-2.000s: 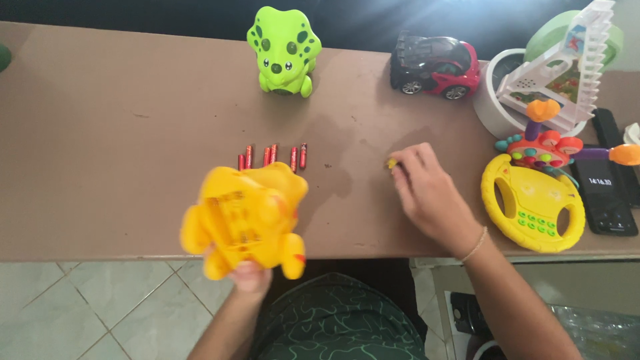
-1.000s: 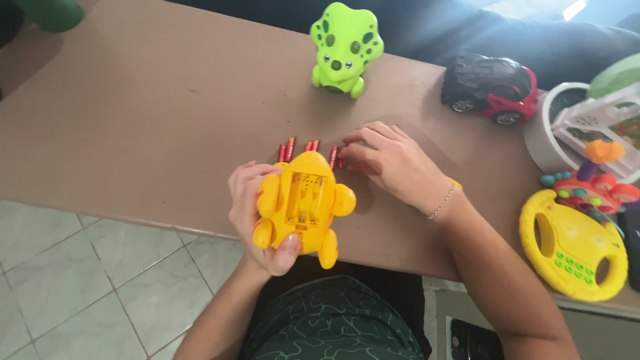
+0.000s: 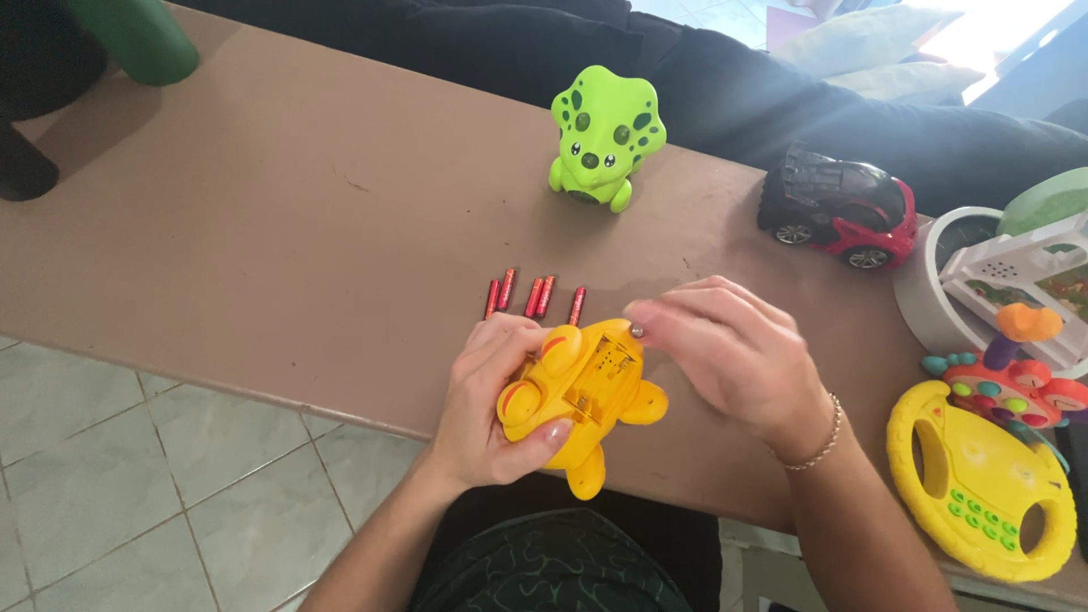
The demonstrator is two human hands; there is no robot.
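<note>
My left hand (image 3: pixel 493 408) grips a yellow plastic toy (image 3: pixel 578 399), turned so that its uncovered battery compartment faces up. Metal contacts show inside the compartment, with no battery visible there. Close to the toy's upper right edge, my right hand (image 3: pixel 731 357) pinches a small battery (image 3: pixel 637 331), of which only the silvery end shows. Several red batteries (image 3: pixel 546 296) lie on the table just beyond the toy, one of them (image 3: pixel 577 306) apart at the right. Past them stands a green spotted toy animal (image 3: pixel 606 136).
On the brown table (image 3: pixel 297 212), a red and black toy car (image 3: pixel 841 208) is at the right. Beside it are a white round container (image 3: pixel 922 289) with toys, a red toy (image 3: pixel 994 391) and a yellow toy steering wheel (image 3: pixel 977 484). A green cylindrical object (image 3: pixel 140 42) is at the far left.
My right hand has taken a battery from the right end of the row and brought it to the yellow toy. My left hand has tilted the toy. The view has shifted left.
</note>
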